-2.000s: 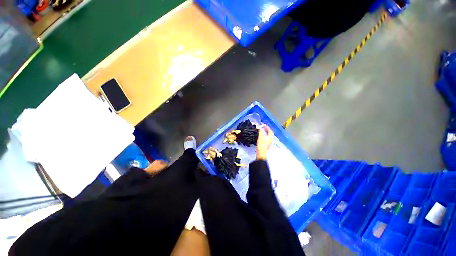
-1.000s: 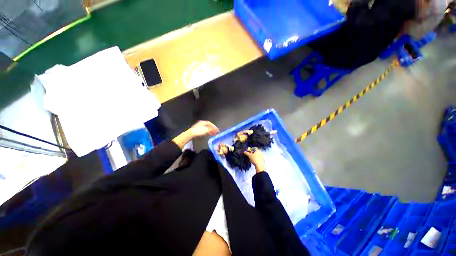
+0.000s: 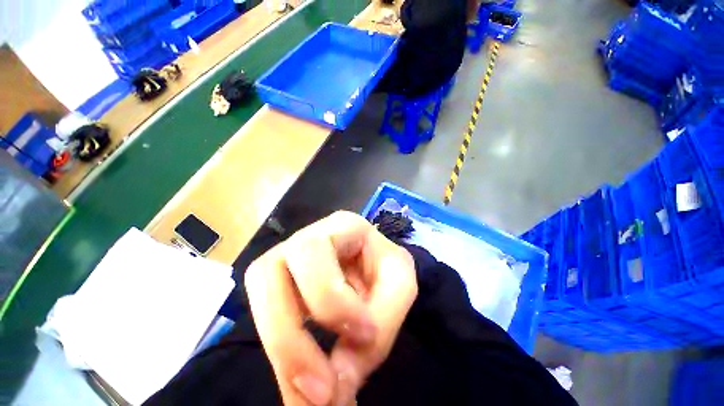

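My right hand [image 3: 385,277] and my left hand [image 3: 276,313] appear bunched together close to the camera, with curled fingers overlapping. Where one hand ends and the other begins is hard to tell. No held thing shows clearly; a small dark gap lies between the fingers. Behind them, the blue crate [image 3: 464,218] holds a pale liner [image 3: 468,270]. A shaggy black figure [image 3: 393,225] shows at its near-left corner, partly hidden by my hands and sleeve.
White sheets [image 3: 143,317] and a phone [image 3: 197,234] lie on the wooden bench [image 3: 274,151], with an empty blue crate [image 3: 329,71] at its far end. A figure [image 3: 232,91] lies on the green belt [image 3: 186,131]. Stacked crates [image 3: 619,254] stand right. A seated person [image 3: 429,47] is ahead.
My hands have moved from in and beside the crate up close to the camera. The view has shifted, showing more of the belt and far bench.
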